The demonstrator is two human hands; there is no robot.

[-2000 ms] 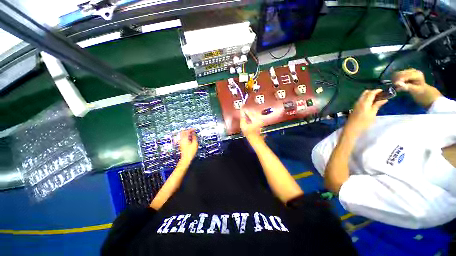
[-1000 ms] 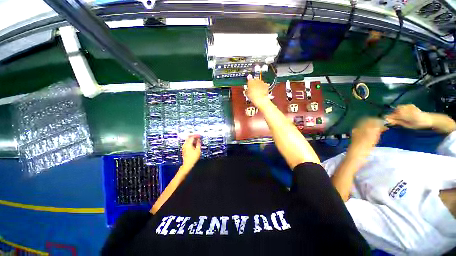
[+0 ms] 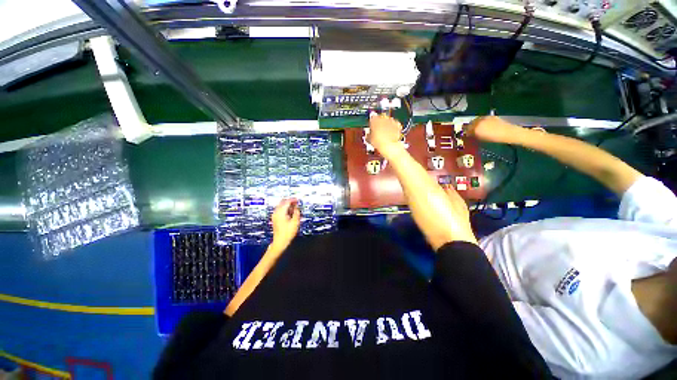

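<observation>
The red test board (image 3: 386, 189) lies in front of me, with round pale sockets (image 3: 438, 162) and small clamps on it. My right hand (image 3: 386, 133) reaches over the board's back left, at the clamps and leads there; whether its fingers hold anything is hidden. A clear blister tray (image 3: 260, 167) with rows of pockets lies directly left of the board. My left hand (image 3: 286, 220) is over the tray's lower right part, fingers bent, with a small dark piece at the fingertips.
A white tester (image 3: 367, 70) and a dark monitor (image 3: 471, 63) stand behind the board. Another person's hand (image 3: 490, 129) is at the board's back right. A second clear tray (image 3: 78, 189) lies far left. A blue crate (image 3: 161, 297) with dark rows is below the tray.
My right hand has moved from the board's front sockets to its back left. The other person's hands have moved left onto the board. My left hand stays over the tray.
</observation>
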